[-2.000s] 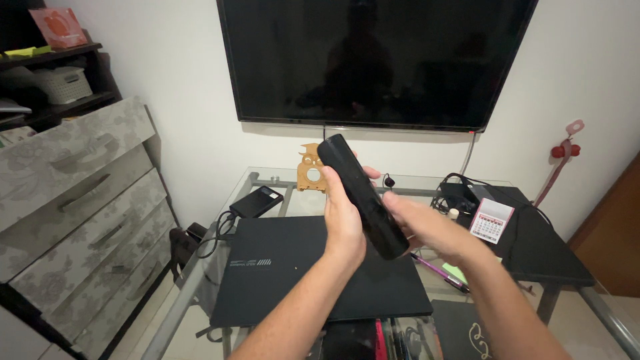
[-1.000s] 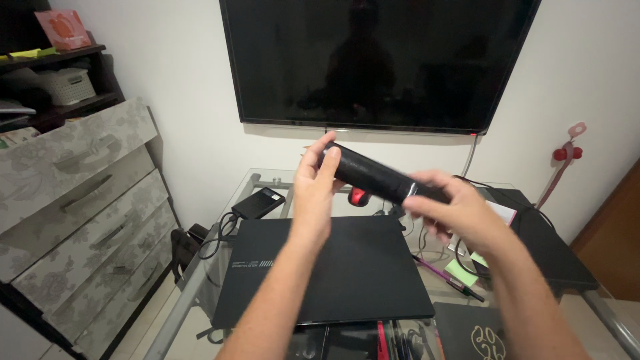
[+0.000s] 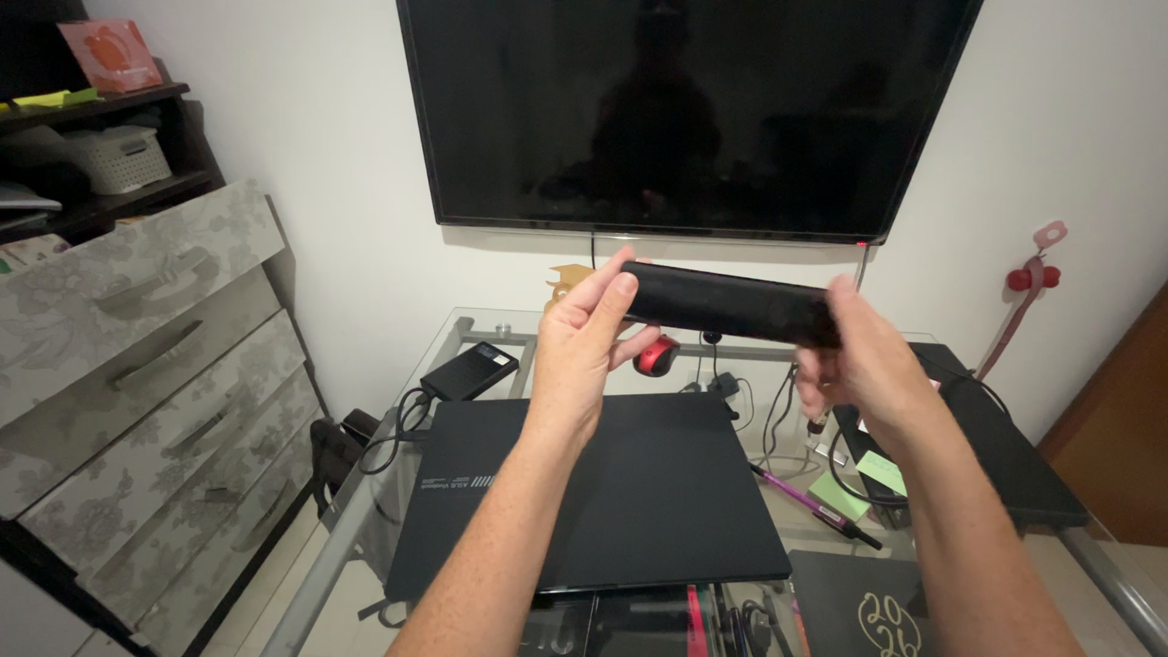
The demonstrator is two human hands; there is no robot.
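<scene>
A long black case [image 3: 730,303] is held up in both hands, lying nearly level and tilted slightly down to the right. My left hand [image 3: 593,319] grips its left end, thumb on the near face and fingers behind. Around its right end is my right hand [image 3: 853,351], a little blurred. Below them a closed black Asus laptop [image 3: 639,493] rests on the glass desk. Behind my left hand is a red and black computer mouse [image 3: 656,356], partly hidden. What the case holds cannot be seen.
A black external drive [image 3: 470,370] with a cable lies at the desk's back left. To the right are a purple pen [image 3: 803,497], green sticky notes [image 3: 838,495], cables, a black box-like device [image 3: 1013,456] and a dark notebook [image 3: 858,602]. A television [image 3: 684,119] hangs behind.
The case, earlier steeply slanted with its lower end toward me, is now nearly level. My right hand has moved up and to the right, staying at its right end.
</scene>
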